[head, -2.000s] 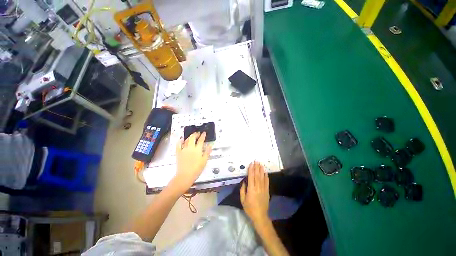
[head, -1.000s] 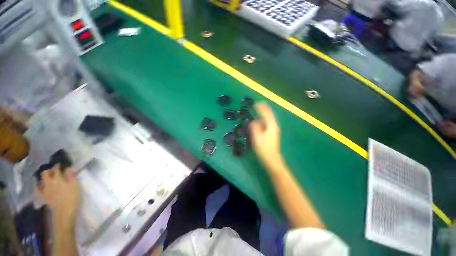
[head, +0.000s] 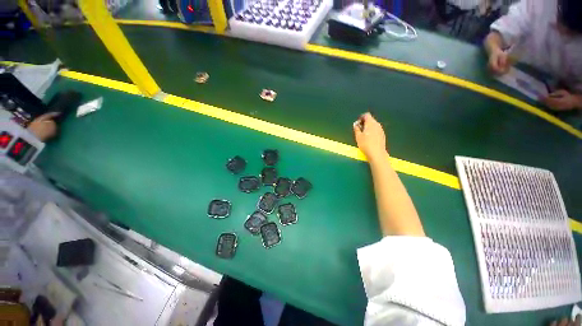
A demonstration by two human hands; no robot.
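Note:
My right hand (head: pixel 371 135) reaches over the yellow line onto the far dark green lane. Its fingertips pinch a small light metallic piece (head: pixel 359 125), mostly hidden by the fingers. Similar small pieces lie singly to the left on that lane, one at centre (head: pixel 268 95) and one farther left (head: pixel 201 77). Several black rounded-square housings (head: pixel 267 202) with shiny rims lie loose on the near green belt, left of my forearm. My left hand is not in view.
A white sheet with rows of tiny marks (head: pixel 520 232) lies at right. A white slotted tray (head: pixel 281 14) is at the back. A yellow post (head: pixel 121 48) stands at left. The white machine base (head: pixel 118 274) bears a black block (head: pixel 75 253). Other people's hands show at left and upper right.
The view has swung right. My right hand moved from the machine base over the black housings to the far lane and closed on a small piece. My left hand has left the picture.

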